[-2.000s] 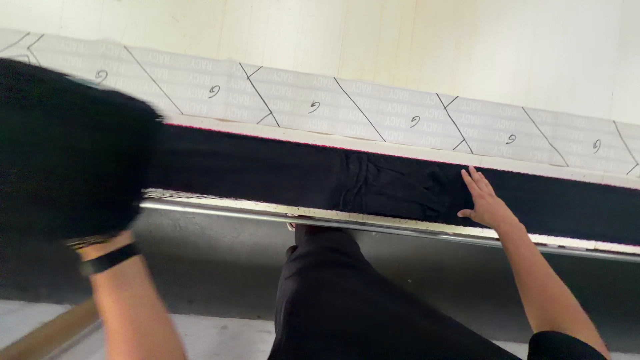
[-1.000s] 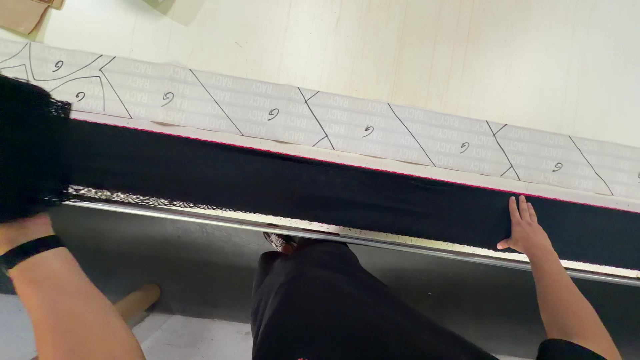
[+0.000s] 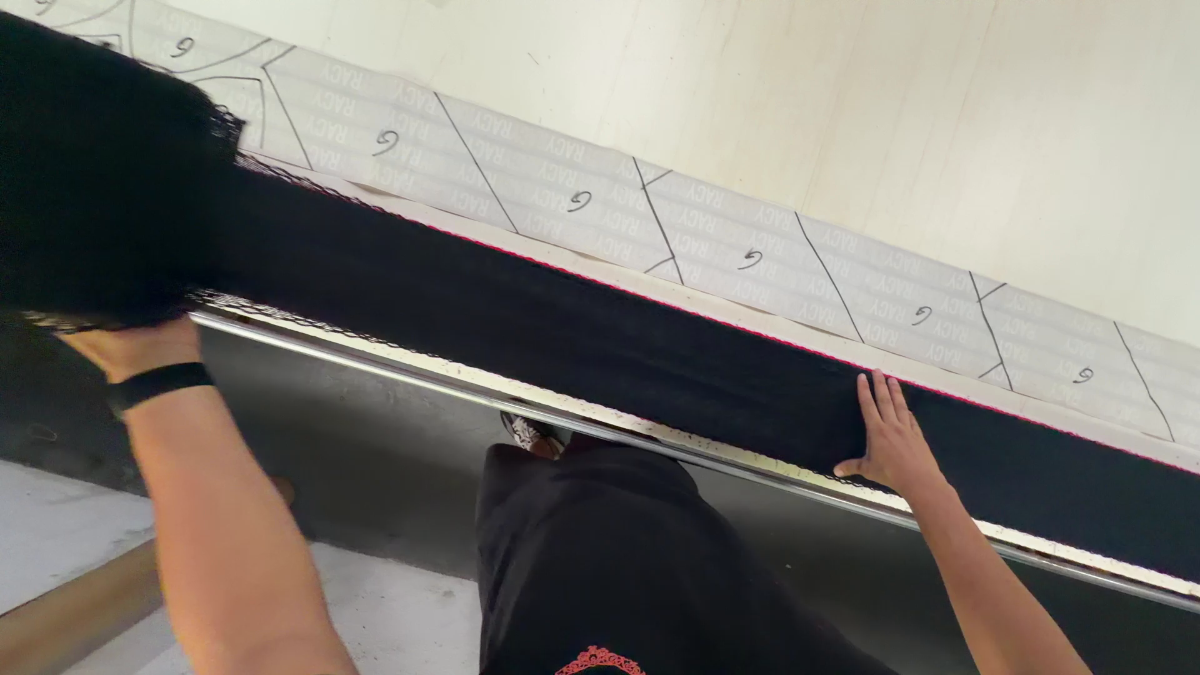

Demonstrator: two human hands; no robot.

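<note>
A long strip of black fabric [image 3: 562,328] runs along the table's near edge, with a thin red line on its far side and a frayed near edge. My right hand [image 3: 886,436] lies flat on the strip, fingers spread, with nothing gripped. At the far left, my left hand [image 3: 136,345] is at the underside of a thick bundle of black fabric [image 3: 103,178], which joins the strip; its fingers are largely hidden by the cloth. Beyond the strip lies white marker paper [image 3: 581,169] with drawn pattern lines and printed writing.
A pale tabletop [image 3: 844,112] extends behind the paper. A metal rail [image 3: 450,386] follows the table's near edge, above a dark side panel [image 3: 394,450]. My legs stand close to it. A brown tube or pole [image 3: 84,605] is at the lower left, near the floor.
The wrinkles seen in the middle of the strip two seconds ago are gone, and the fabric there lies smooth. My left hand remains at the bundle; my right hand stays flat on the strip.
</note>
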